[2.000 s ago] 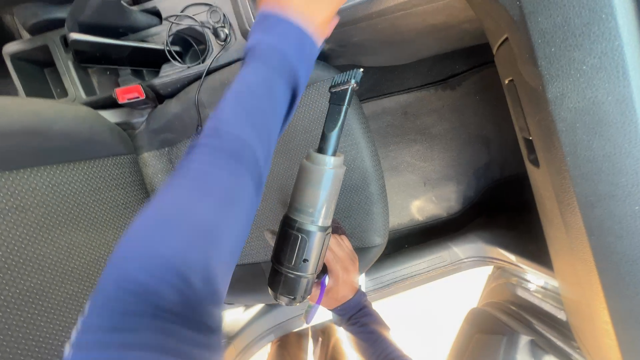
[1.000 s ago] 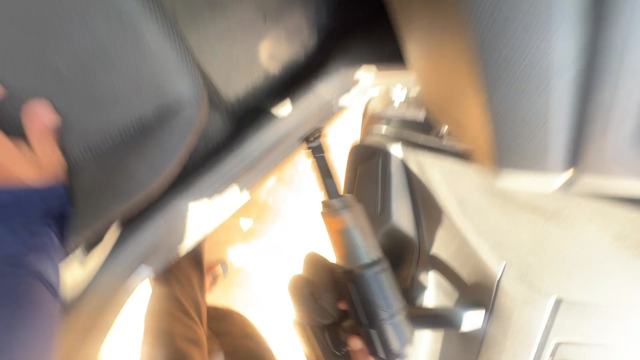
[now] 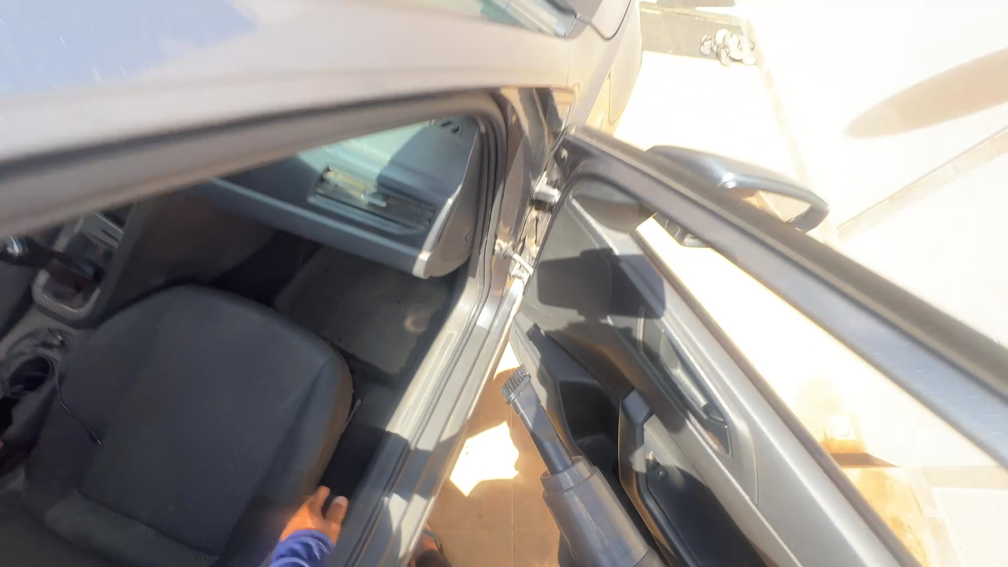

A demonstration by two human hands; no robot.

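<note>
My left hand (image 3: 316, 516), in a blue sleeve, is at the lower middle with its fingers apart, at the side edge of the dark fabric car seat (image 3: 197, 409); whether it presses on the seat I cannot tell. A handheld vacuum cleaner (image 3: 594, 512) with a narrow brush-tipped nozzle (image 3: 539, 421) rises from the bottom edge, between the door sill and the open door. Its rear end is cut off by the frame. My right hand is out of view, so its hold on the vacuum is hidden.
The open car door (image 3: 756, 441) spans the right side, its window frame (image 3: 827, 291) slanting across. The door sill (image 3: 441, 402) runs diagonally beside the seat. Beyond lie the dashboard (image 3: 362, 197), footwell mat (image 3: 378, 307) and gear lever (image 3: 20, 250). The roof edge (image 3: 260, 118) crosses above.
The view has swung out from the cabin to the doorway. The vacuum, over the seat two seconds ago, is outside the sill by the door. My right hand, earlier on the vacuum, has left view.
</note>
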